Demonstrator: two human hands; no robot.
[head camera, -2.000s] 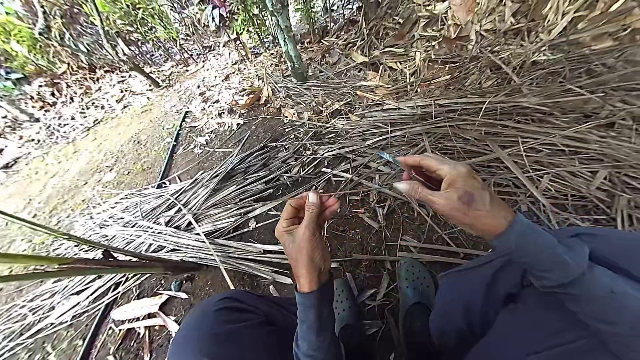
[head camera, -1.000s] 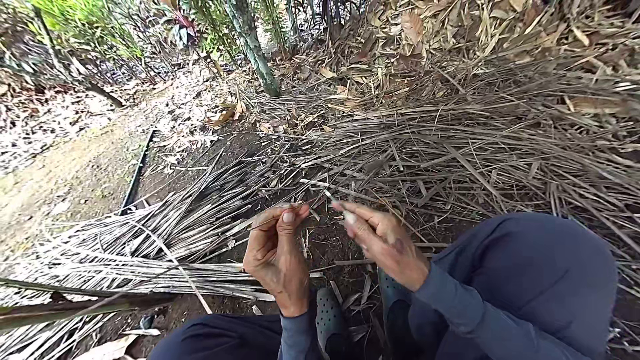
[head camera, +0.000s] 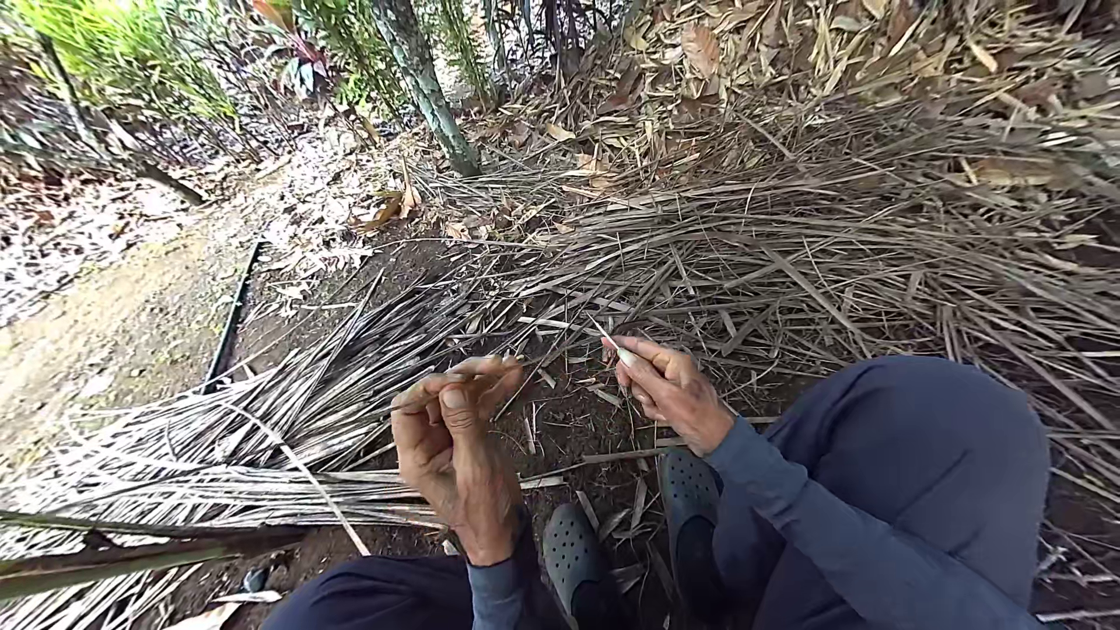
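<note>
My left hand (head camera: 464, 446) is raised over the dark soil with thumb and fingertips pinched together; a very thin dark strand seems to show at the fingertips, too fine to name. To its right, my right hand (head camera: 669, 385) holds a thin, pointed, pale thing (head camera: 615, 344) between thumb and index finger, its tip pointing up and left; whether it is a blade or a sliver cannot be told. The hands are apart. Beneath and beyond them lie long dry leaf strips (head camera: 665, 254) in a wide heap.
Grey perforated clogs (head camera: 573, 547) are on my feet below the hands. A black pipe (head camera: 234, 315) lies on the soil at left. A thin tree trunk (head camera: 429, 96) rises ahead. A thick green-brown stalk (head camera: 157, 556) reaches in at lower left, by a pale curved strip (head camera: 297, 459).
My hands came close together a second ago and are now apart again. The pale thing stays in my right hand. The view has shifted somewhat.
</note>
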